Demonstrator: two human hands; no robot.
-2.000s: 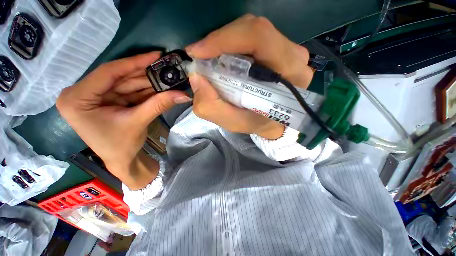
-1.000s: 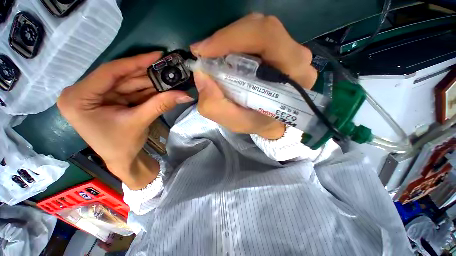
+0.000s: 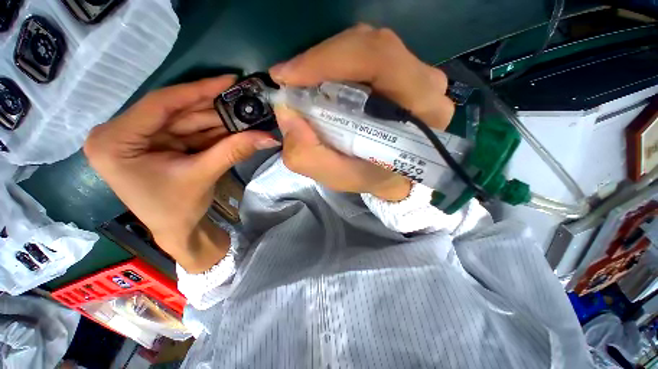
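Observation:
My left hand (image 3: pixel 173 151) holds a dark watch case (image 3: pixel 247 107) by its edges, between the thumb and the fingers, with its round centre facing up. My right hand (image 3: pixel 361 94) grips the adhesive syringe (image 3: pixel 382 140), a fat clear-white tube with a printed label. The syringe's front end is at the right edge of the case; the needle tip is too small to make out. The green adapter (image 3: pixel 485 162) is at the syringe's rear, with a clear air hose (image 3: pixel 552 204) running from it. A black cord (image 3: pixel 436 148) lies along the syringe.
Several watch cases (image 3: pixel 40 49) lie on a white foam sheet (image 3: pixel 115 79) at upper left. Smaller dark parts (image 3: pixel 32 253) lie on another white sheet (image 3: pixel 61 241). A red tray (image 3: pixel 155 277) with a plastic bag is at lower left. The dark green mat (image 3: pixel 238 32) runs behind my hands.
The syringe and its green adapter tilted and shifted slightly right, then moved back slightly left. My left hand and the case have hardly moved.

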